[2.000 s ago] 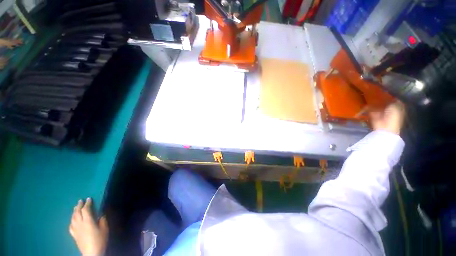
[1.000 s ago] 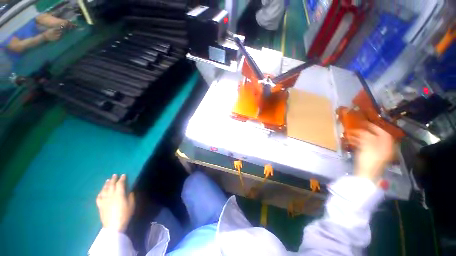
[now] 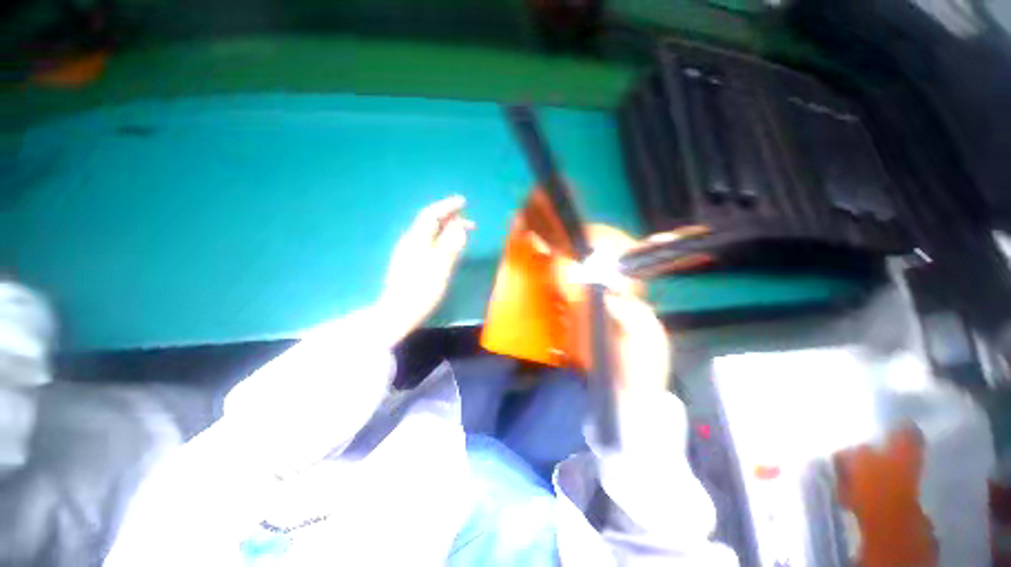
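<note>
An orange fixture (image 3: 532, 294) with a black Y-shaped frame (image 3: 545, 155) on it is held over the green bench's near edge, in front of me. One black leg points away, one to the right and one towards me. A pale centre shows where the legs meet. My right hand (image 3: 641, 338) grips the fixture from its right side, partly hidden behind the frame. My left hand (image 3: 421, 260) is to the left of the fixture, apart from it, over the bench, with its fingers partly spread and nothing seen in it. The picture is blurred.
The green bench (image 3: 255, 210) runs across the view. A black ribbed tray (image 3: 776, 155) lies on it at the right. The white-topped machine (image 3: 765, 443) is at lower right, with another orange fixture (image 3: 892, 498) on it. A grey sleeve (image 3: 89, 454) shows at lower left.
The view has swung left from the machine to the bench. My right hand has brought a fixture with its black frame over to the bench edge. My left hand is raised nearer the fixture.
</note>
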